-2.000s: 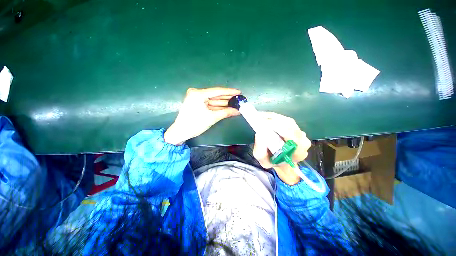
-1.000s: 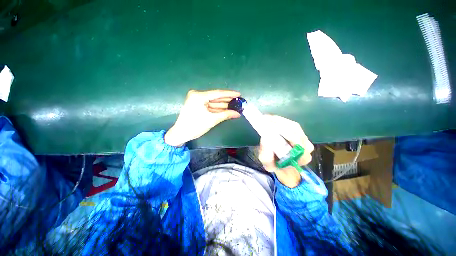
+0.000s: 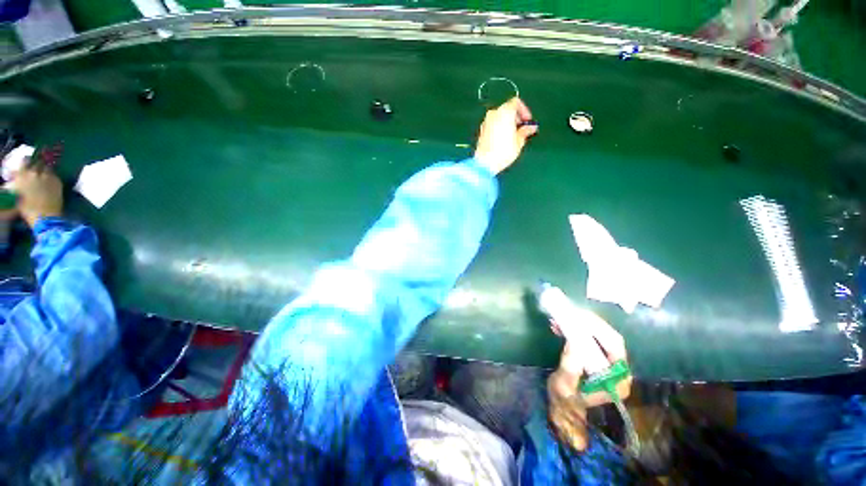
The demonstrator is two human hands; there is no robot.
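Note:
My left hand (image 3: 503, 136) is stretched out over the far part of the green belt (image 3: 285, 209). Its fingertips hold a small dark round part (image 3: 529, 123), seen only in part. A thin pale loop (image 3: 497, 87) shows just beyond the fingers. My right hand (image 3: 586, 365) holds the white glue syringe (image 3: 570, 318) near the belt's front edge, tip pointing up and left, off any part. The syringe's green cap (image 3: 606, 378) and a pale hose show at its rear. A pale-faced round part (image 3: 581, 122) lies right of my left hand.
Dark round parts lie at the back: one (image 3: 381, 109) left of my hand, others (image 3: 146, 95) (image 3: 730, 152) farther out. White paper (image 3: 617, 271) and ribbed white strips (image 3: 781, 266) lie right. Another paper (image 3: 104, 180) and a neighbour's hand (image 3: 40, 193) are left. A metal rail (image 3: 456, 30) runs behind.
My left hand has moved away from the syringe tip, up to the far side of the belt with the dark part. The view has shifted to show the rail. My right hand still holds the syringe.

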